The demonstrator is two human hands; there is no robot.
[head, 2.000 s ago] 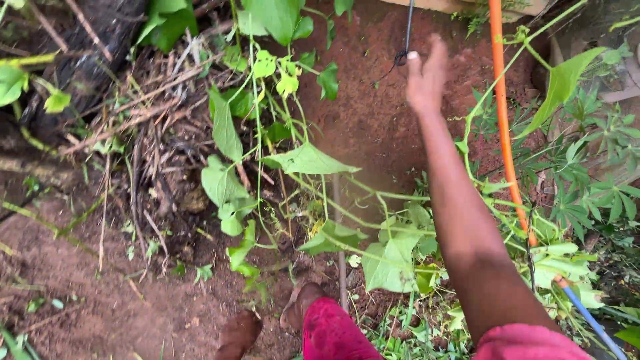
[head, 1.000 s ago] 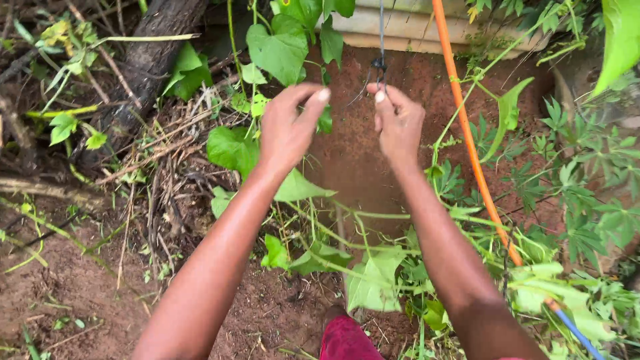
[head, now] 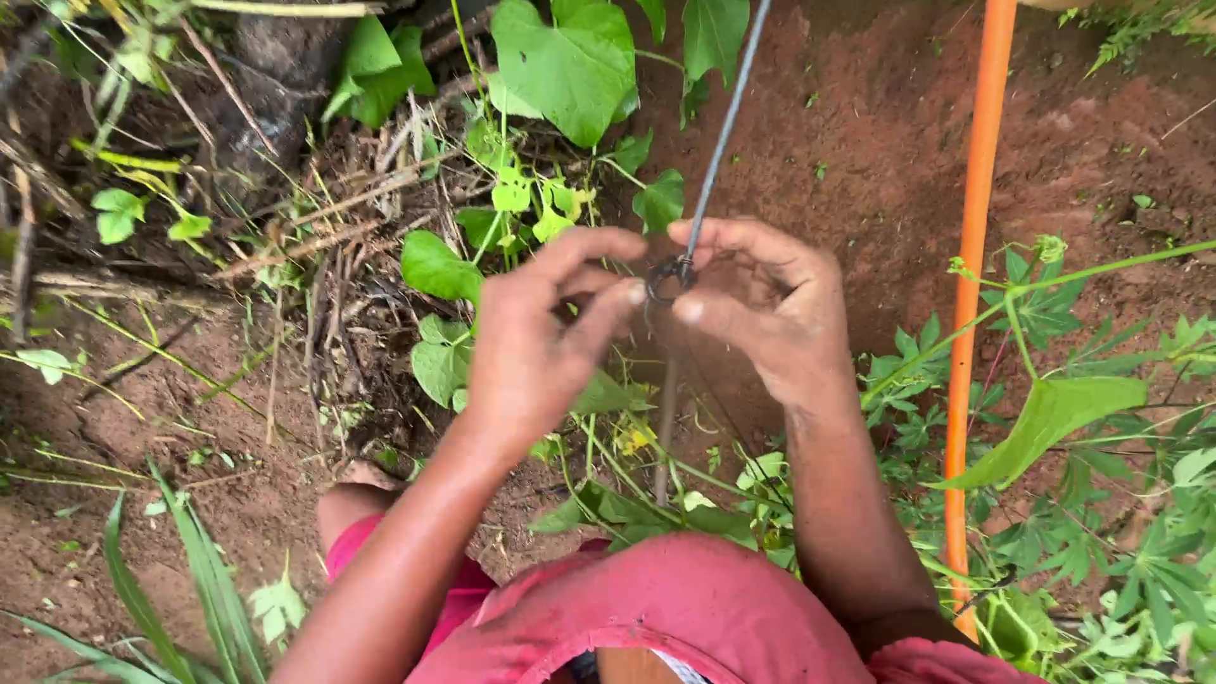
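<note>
A taut grey cord (head: 727, 138) runs down from the top edge to a small dark loop (head: 670, 278) tied at its end. My left hand (head: 556, 318) is at the loop's left side, thumb and fingertips close to it or touching it. On the right, my right hand (head: 769, 299) has its thumb and forefinger at the knot where cord and loop meet. Thin dark strands hang below the loop. Whether either hand pinches the loop firmly is hard to tell.
An orange pole or pipe (head: 974, 313) stands to the right among leafy plants. Heart-shaped vine leaves (head: 565, 71) hang near the cord. Dry twigs (head: 332, 228) and a dark log (head: 271, 85) lie at the left on reddish soil (head: 874, 123).
My right hand first reached alone toward the cord; then my left hand came in from the left. Both hands are now together at the loop, closer to my body.
</note>
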